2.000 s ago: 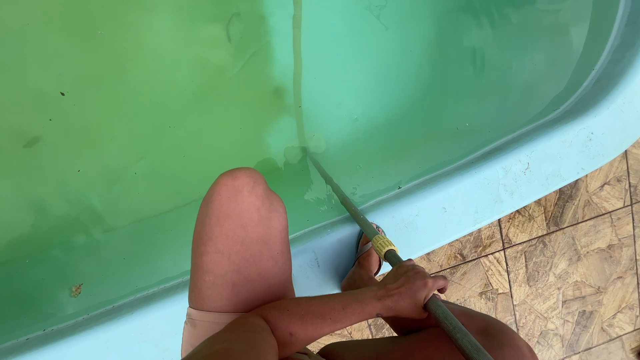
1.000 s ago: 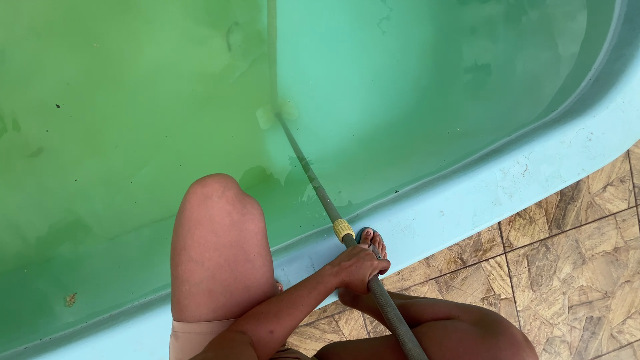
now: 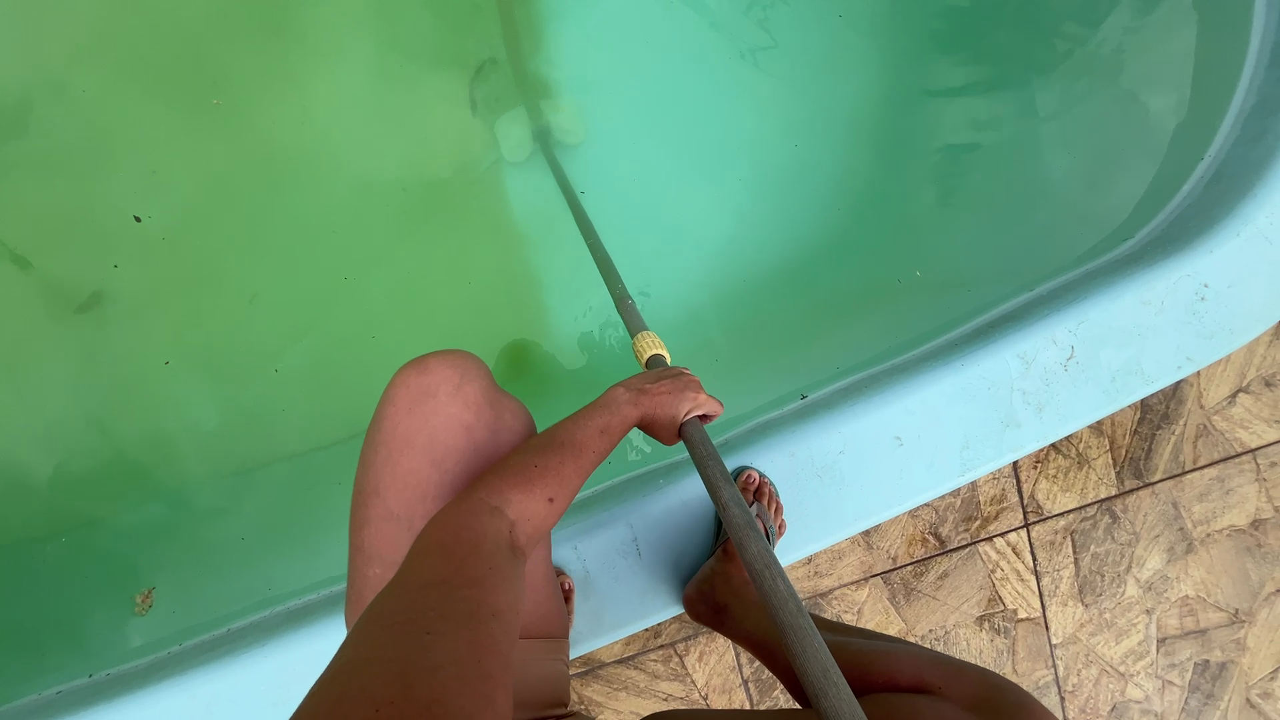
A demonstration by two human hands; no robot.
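Note:
My left hand [image 3: 670,405] is closed around the grey telescopic pole [image 3: 733,500], just below its yellow locking collar [image 3: 651,348]. From the bottom edge the pole slants up and left over the pool rim into green, cloudy water. Near its far visible part, two pale rounded shapes [image 3: 515,135] show blurrily; whether they are submerged or reflected I cannot tell. A dark band continues above them. The pole's far end cannot be made out, and its near end runs out of view. My right hand is not in view.
The light-blue pool rim [image 3: 900,430] crosses diagonally, with my sandalled foot [image 3: 750,515] on it beside the pole. My bent knee [image 3: 440,400] is at the water side. Brown patterned tiles [image 3: 1150,560] lie outside the rim. Small debris [image 3: 145,600] shows in the pool.
My left hand, still gripping the pole, has moved from over the rim and foot to above the water's edge. The pole and its collar have shifted farther out over the water since one second ago.

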